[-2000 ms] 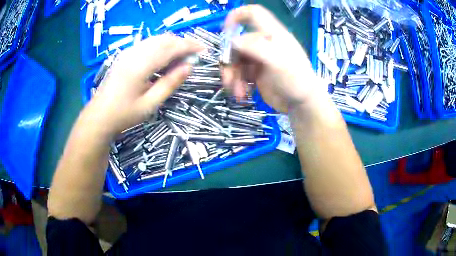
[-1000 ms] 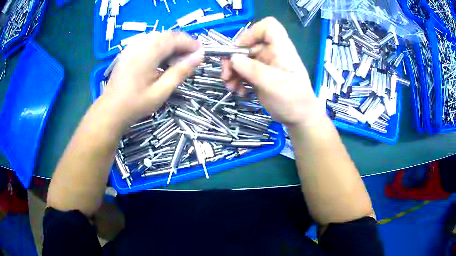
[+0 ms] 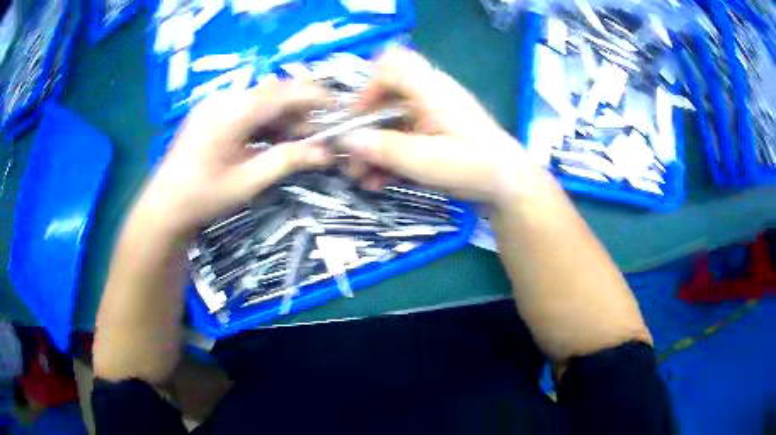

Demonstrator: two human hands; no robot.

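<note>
A slim silver cylinder [image 3: 362,124] is held roughly level, its right end a little higher, above the centre blue tray [image 3: 400,259]. My left hand [image 3: 242,149] is at its left end, and the fingers are blurred. My right hand [image 3: 434,136] grips its right part between thumb and fingers. The picture is blurred, so whether the cylinder is one piece or two joined pieces cannot be told. Many assembled cylinders with thin rods [image 3: 298,234] lie piled in the centre tray under my hands.
A blue tray [image 3: 281,47] with white inserts lies beyond the centre one. A right-hand blue tray [image 3: 613,191] holds silver tubes, with a clear plastic bag [image 3: 659,17] above. A smooth blue tray [image 3: 59,204] tilts at the left bench edge. Side trays of thin parts stand far left and right.
Both hands stay together over the centre tray. The held cylinder, level a second ago, now slants up to the right and sits slightly lower. The whole view has shifted and blurred.
</note>
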